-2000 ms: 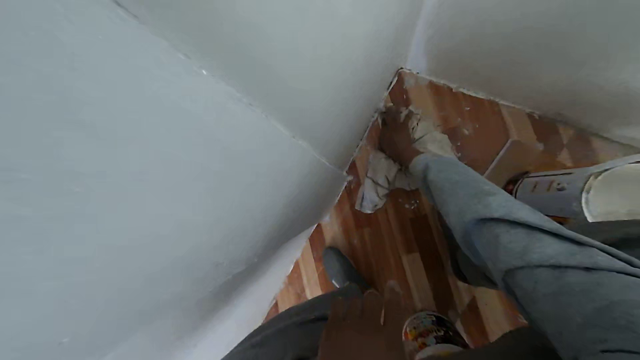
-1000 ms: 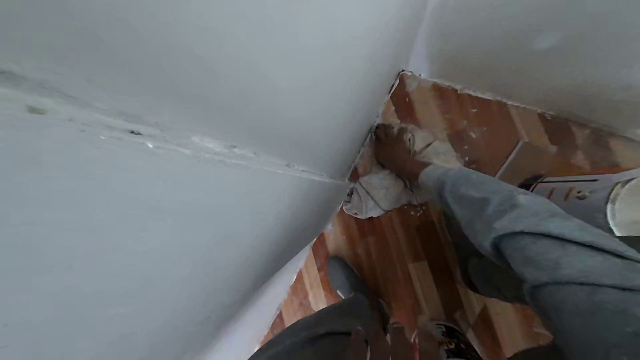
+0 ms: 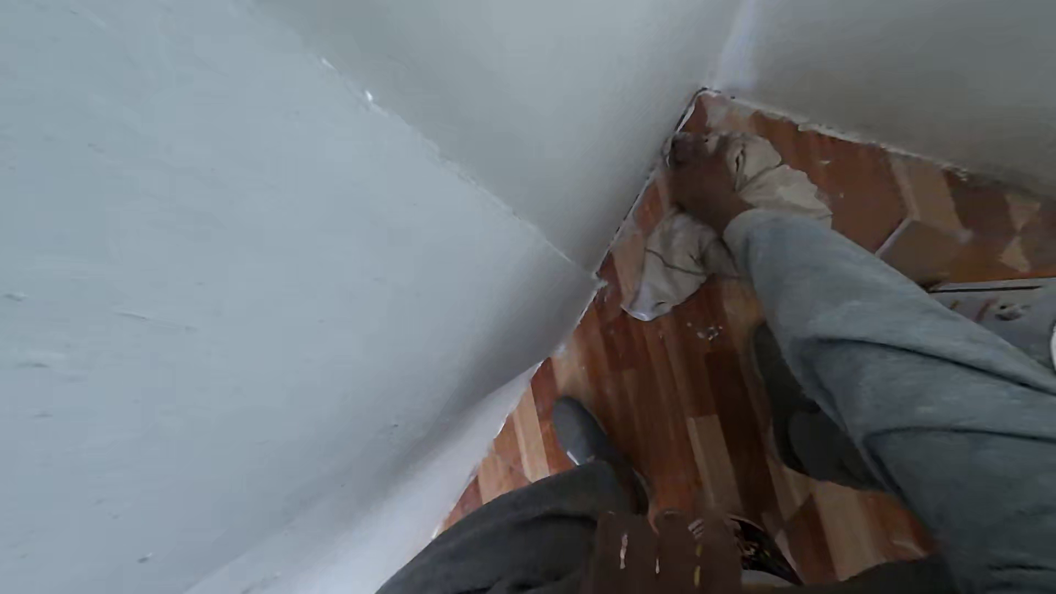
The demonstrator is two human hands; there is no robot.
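A crumpled off-white cloth [image 3: 681, 256] lies on the wood-patterned floor near the corner. My right hand [image 3: 705, 181], at the end of a grey sleeve, is closed on this cloth, close to the foot of the pale wall [image 3: 462, 272]; its fingertips are partly hidden. At the bottom edge, my left hand [image 3: 660, 553] shows only its fingers, with light marks on them, close to my dark-trousered leg. Beside those fingers stands a small dark can [image 3: 763, 549], partly covered. Whether the left hand touches or holds it cannot be told.
A second wall [image 3: 891, 74] meets the first at the corner. A pale bucket [image 3: 1002, 309] stands at the right edge, partly behind the sleeve. White specks dot the floor [image 3: 709, 371]. My dark shoes [image 3: 582, 429] rest on the floor, one near the wall.
The cloth has shifted and changed its folds under my right hand, which stays near the corner.
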